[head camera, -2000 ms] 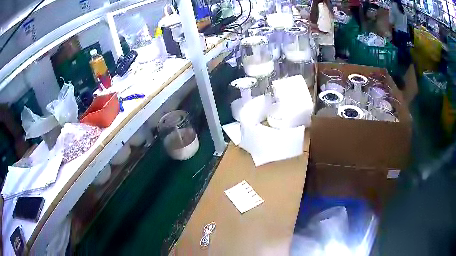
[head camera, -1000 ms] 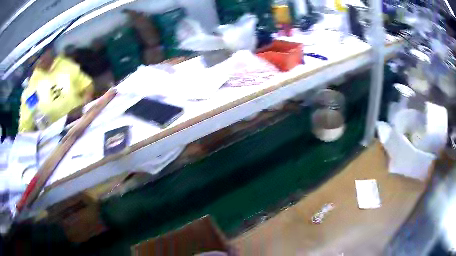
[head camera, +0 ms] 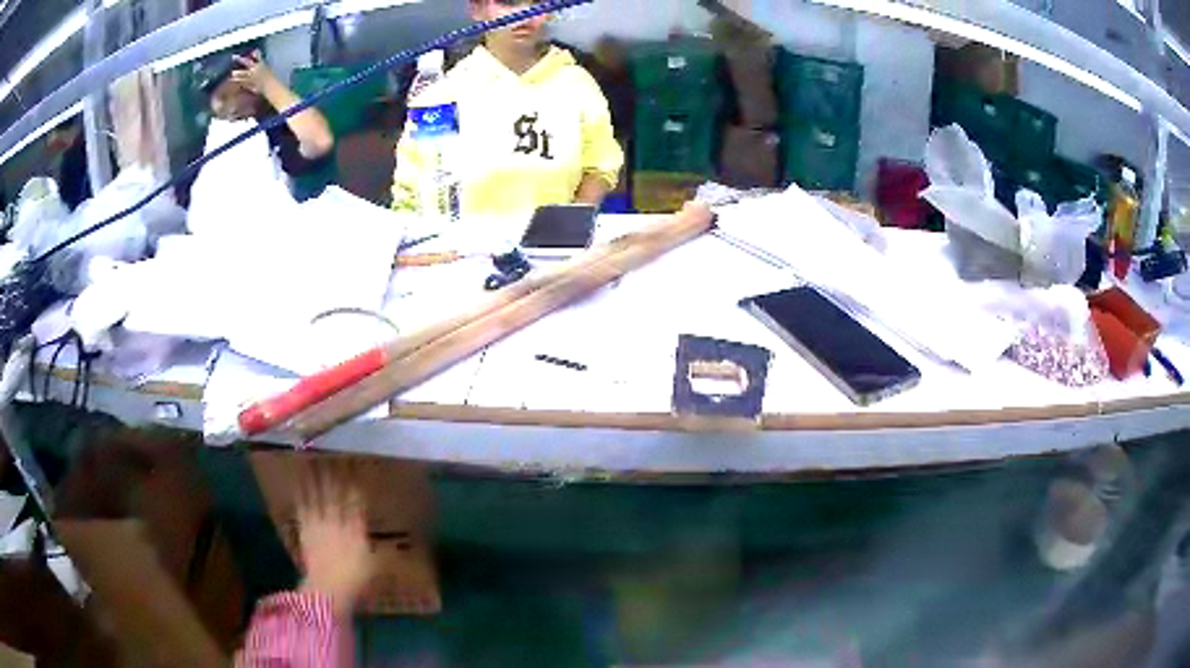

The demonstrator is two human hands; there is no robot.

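My left hand (head camera: 335, 532), in a pink striped sleeve, reaches in at the lower left. It is blurred, with fingers apart, over the face of a brown carton (head camera: 407, 529) on the green conveyor. Whether it touches the carton is unclear, and no object shows in it. More brown carton flaps (head camera: 137, 587) stand at the lower left. My right hand is out of the picture.
Across the conveyor (head camera: 835, 548), a white worktable (head camera: 613, 313) holds a red-ended wooden stick (head camera: 522, 313), a phone (head camera: 835, 342), a dark card (head camera: 720, 379) and an orange-red tray (head camera: 1120, 333). A person in yellow (head camera: 522, 131) faces me. A clear unit (head camera: 1081, 516) is right.
The view has swung left from the tan bench, its leaflet and foam to the white worktable. My left hand has come into view over a carton.
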